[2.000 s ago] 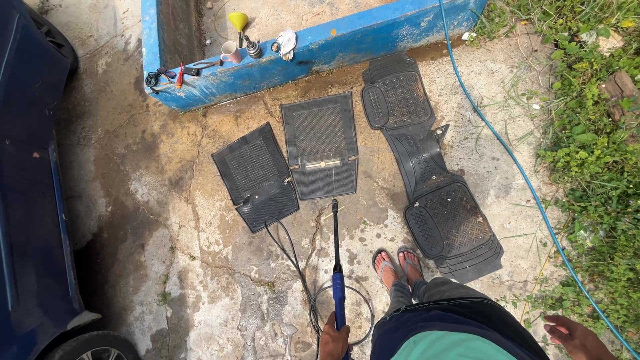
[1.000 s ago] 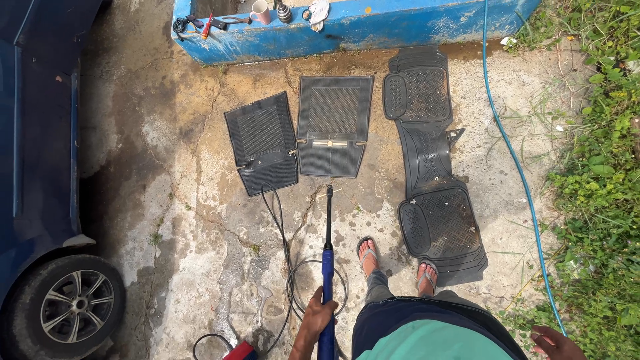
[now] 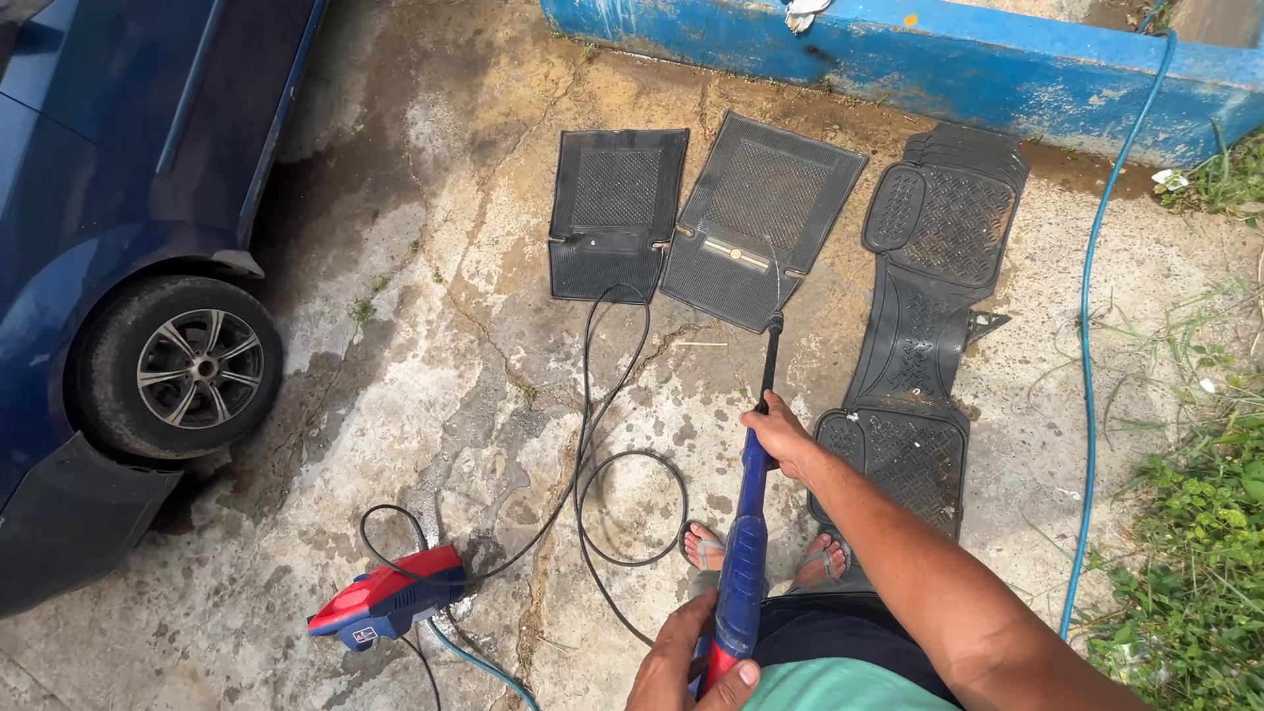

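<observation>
A blue and red pressure washer gun (image 3: 743, 573) with a black lance (image 3: 771, 363) points away from me. My left hand (image 3: 681, 652) is closed around its red rear grip, and my right hand (image 3: 780, 433) holds its front end near the lance. Past the nozzle, a thin water stream falls on a black rubber car mat (image 3: 773, 188) with a pale strip. A smaller black mat (image 3: 617, 193) lies to its left, and a long double rubber mat (image 3: 913, 316) lies to the right. The washer's red and blue body (image 3: 395, 597) rests at the lower left.
A black hose (image 3: 632, 563) loops over the wet concrete near my feet. At the left stands a dark blue car with a wheel (image 3: 202, 365). A low blue wall (image 3: 948, 59) runs across the top. A light blue hose (image 3: 1086, 346) crosses the right side beside green plants.
My right hand, free at the lower right before, now grips the front of the gun. A water stream reaches the mat. The view has turned and shifted, bringing the washer body into sight.
</observation>
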